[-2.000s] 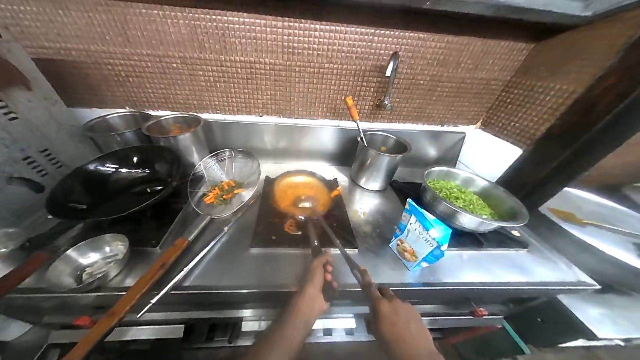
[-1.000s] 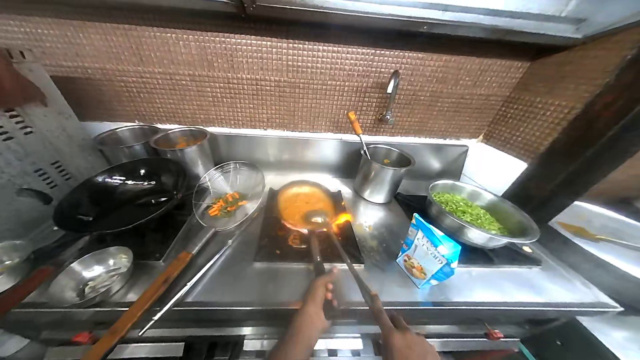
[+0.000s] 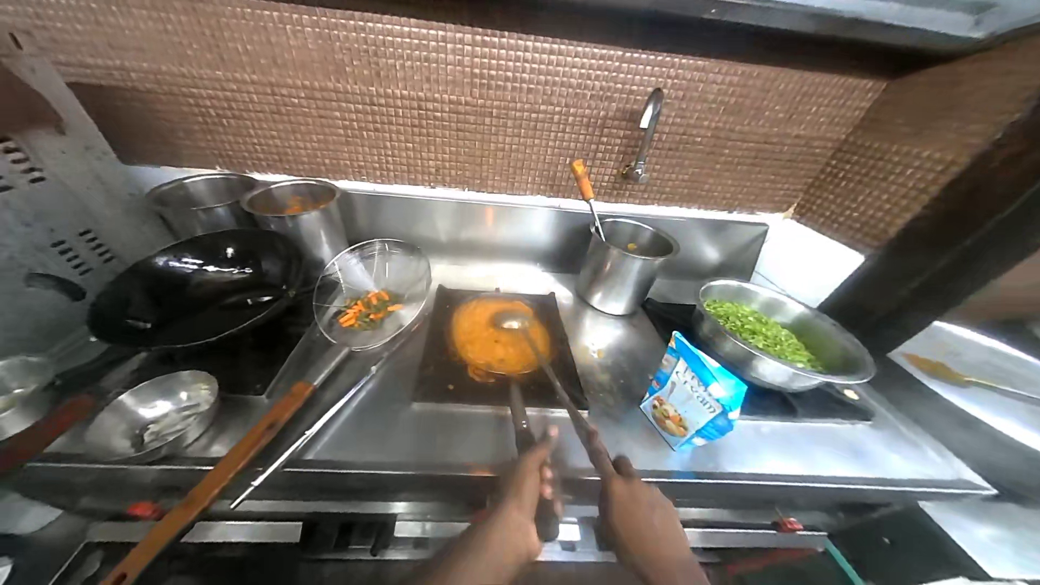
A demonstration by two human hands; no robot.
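A frying pan of orange sauce (image 3: 479, 337) sits over the dark middle burner, and my left hand (image 3: 524, 500) is closed around its dark handle (image 3: 522, 422). My right hand (image 3: 642, 520) grips the wooden handle of a long metal ladle (image 3: 552, 378), whose bowl rests in the sauce near the far right of the pan. Right of the pan, a blue cream carton (image 3: 695, 394) leans on the steel counter. Carrot pieces and green vegetables (image 3: 368, 310) lie in a wire mesh skimmer (image 3: 406, 325) to the left.
A black wok (image 3: 195, 284), small steel bowl (image 3: 154, 414) and steel pots (image 3: 313, 227) stand left. Behind right are a steel pot (image 3: 617, 280) with a wooden-handled utensil and a tap (image 3: 646, 138). A steel bowl (image 3: 829, 341) holds chopped greens. The skimmer's long wooden handle (image 3: 236, 463) overhangs the front edge.
The ladle bowl has moved from the pan's near side farther into the sauce. The flame seen at the pan's right edge one second ago no longer shows.
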